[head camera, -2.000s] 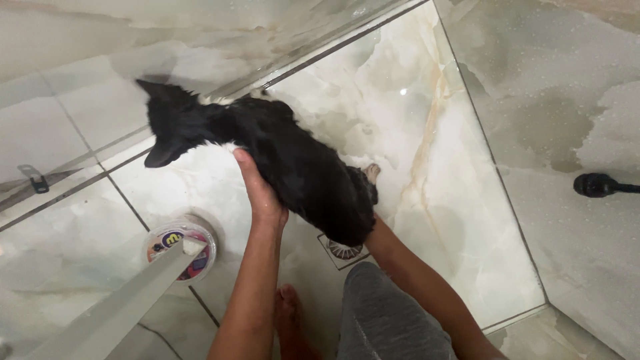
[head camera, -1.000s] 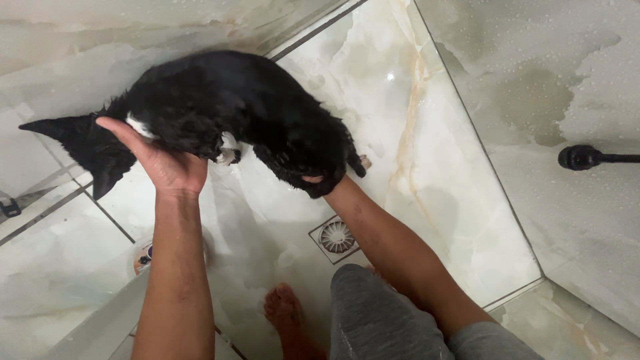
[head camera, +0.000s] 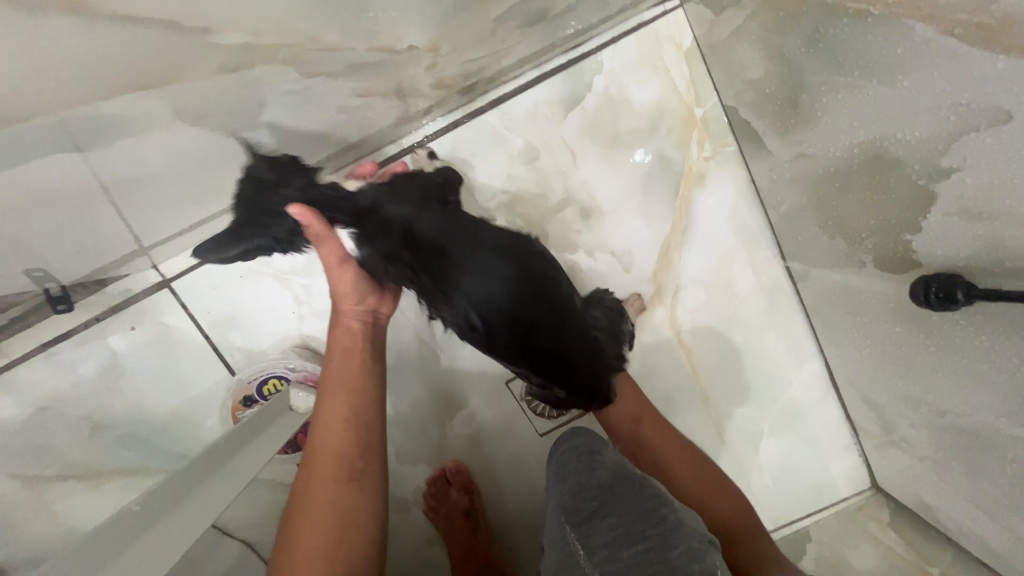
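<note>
A wet black cat (head camera: 496, 280) with white on its chest and paws lies across both my arms above the tiled floor, its head at the left and its hindquarters at the lower right. My left hand (head camera: 352, 272) grips it around the neck and chest, thumb on the near side and fingertips showing beyond it. The cat's rear hides my right hand; only the forearm shows, reaching under the hindquarters. Below the rear, a round floor drain (head camera: 544, 406) is partly covered.
A round tub with a printed lid (head camera: 260, 392) stands at the lower left, partly behind a pale slanted panel (head camera: 184, 488). A black fitting (head camera: 944, 292) juts from the right wall. A small dark clip-like object (head camera: 58, 298) lies at the far left. My bare foot (head camera: 454, 496) is below.
The cat's head and front have moved right and its rear lower, now over part of the drain that showed fully one second ago. My left hand has moved along with it.
</note>
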